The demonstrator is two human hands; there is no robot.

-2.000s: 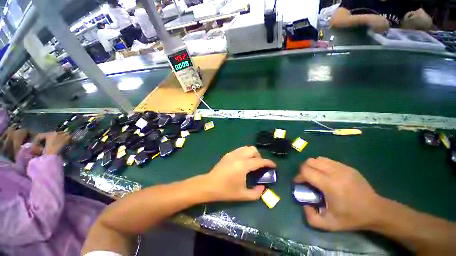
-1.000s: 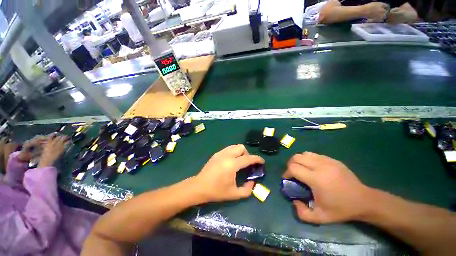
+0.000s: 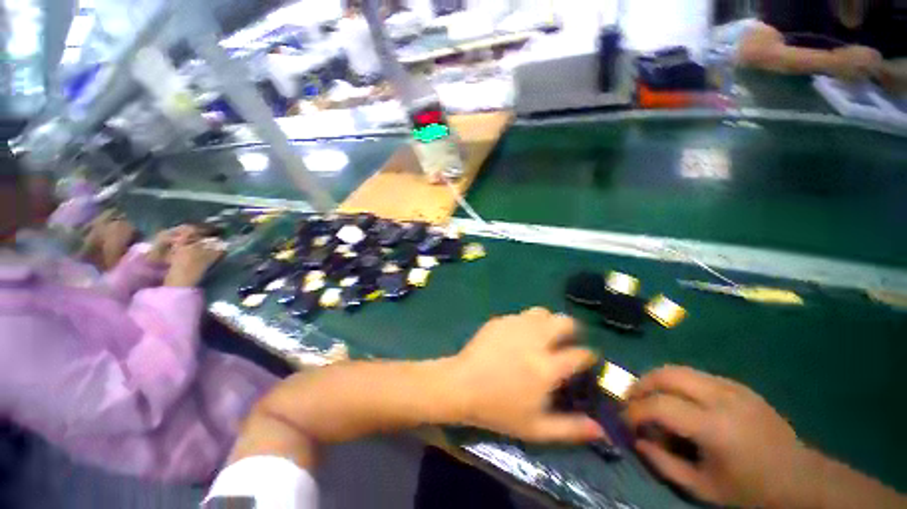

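Observation:
My left hand holds a black device housing between thumb and fingers, low over the green bench. A silver-white pouch cell with a yellow edge shows beside it. My right hand is close against it, with its fingers on a dark housing piece. The picture is blurred, so I cannot tell whether the two pieces touch or join. Beyond my hands lie black housings with two pouch cells beside them.
A heap of black housings with pouches lies at left. A power supply stands on a brown board. A yellow-handled thin tool lies near the white strip. A person in pink sleeves works at left; another person's arms show at top right.
My hands have come together, bringing the two black pieces close to each other. The view has swung left, so the bench things sit further right in the picture.

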